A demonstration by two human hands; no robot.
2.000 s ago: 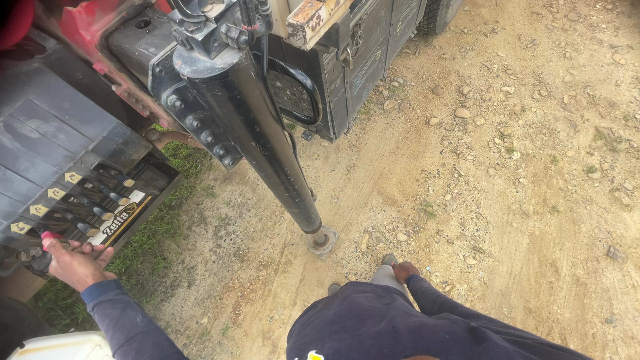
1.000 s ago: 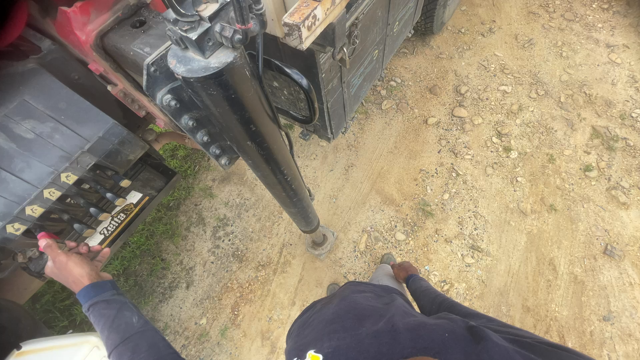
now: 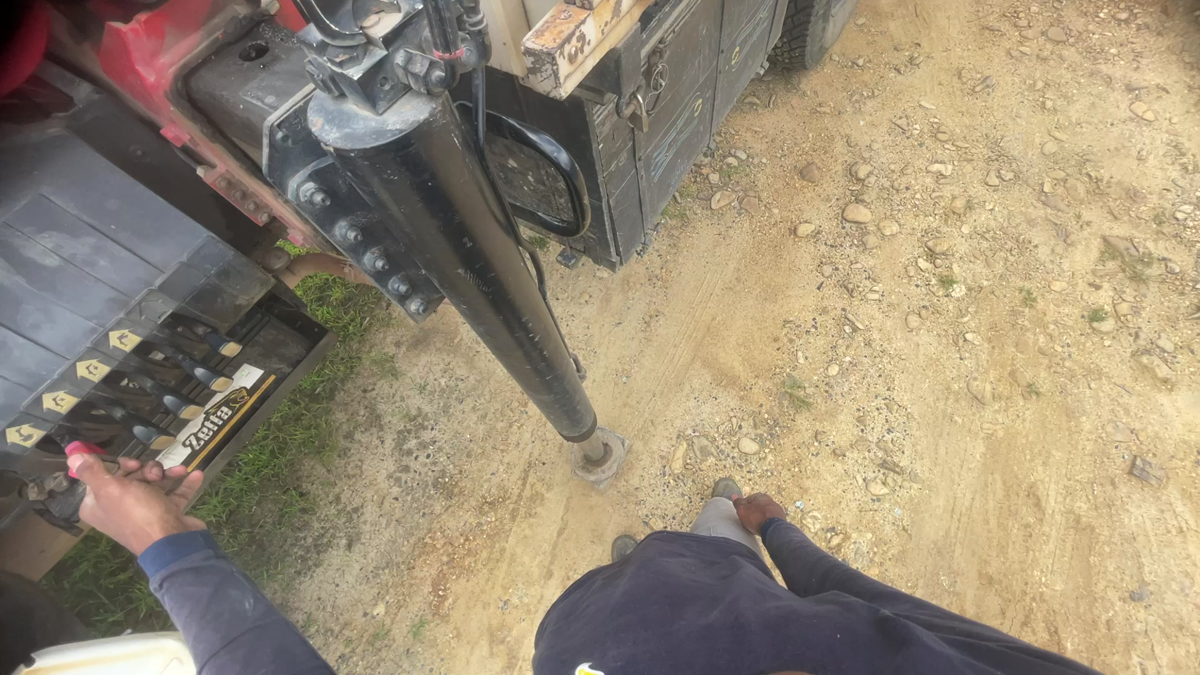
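My left hand (image 3: 141, 502) is at the lower left, its thumb and a finger on the red knob (image 3: 82, 455) of a control lever, its other fingers at the edge of the control box. Beside it stands a row of levers with grey knobs (image 3: 180, 407), under yellow arrow decals (image 3: 60, 401). My right hand (image 3: 757, 512) hangs by my grey trouser leg (image 3: 724, 521), fingers curled; whether it holds anything cannot be seen. Ahead of me a black hydraulic outrigger leg (image 3: 469, 272) slants down, its round foot (image 3: 600, 457) on the dirt.
A bolted bracket (image 3: 361, 230) joins the leg to the red truck frame (image 3: 150, 70). Behind it are a black side toolbox (image 3: 670, 122) with a latch, a looped black bar (image 3: 572, 178) and a tyre (image 3: 814, 33). Stones lie on the dirt; grass (image 3: 272, 459) grows below the control box.
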